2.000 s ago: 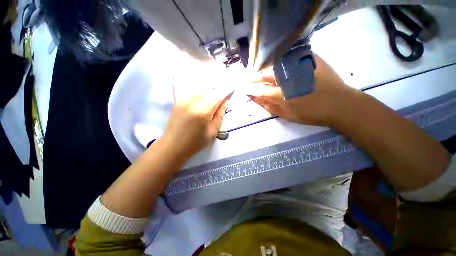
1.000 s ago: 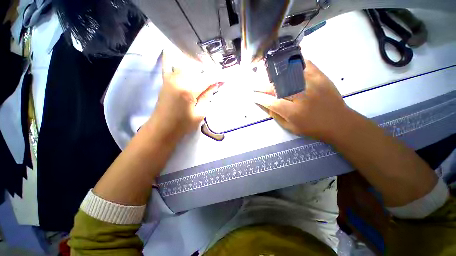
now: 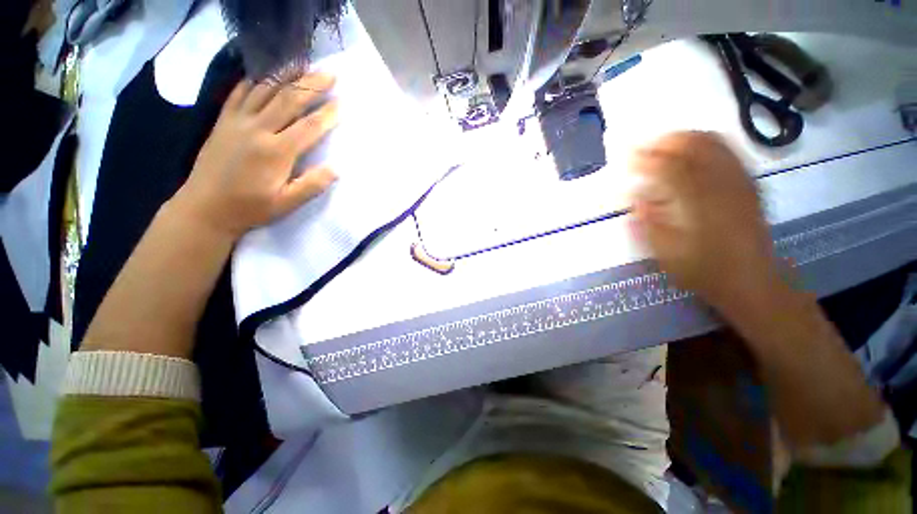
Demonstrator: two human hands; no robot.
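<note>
A pale cut panel [image 3: 312, 241] with a dark edge lies left of the needle, its edge running up towards the presser foot [image 3: 478, 110] in the glare. My left hand [image 3: 256, 156] rests flat on the panel, fingers spread, under the dark tuft [image 3: 277, 35]. My right hand [image 3: 694, 206] is blurred, above the table right of the dark grey block [image 3: 574, 136]; its fingers look bent and I cannot tell whether it holds anything. The sewing machine head [image 3: 402, 30] is above.
Black scissors [image 3: 769, 95] lie at the upper right. A ruler strip [image 3: 503, 326] runs along the table's front edge. A small brown tab [image 3: 432, 259] is at the end of a dark seam line. Black cut pieces [image 3: 126, 191] lie at the left.
My left hand has moved left from near the needle and its fingers have spread. My right hand has moved right, off the needle area. The panel's dark edge now shows.
</note>
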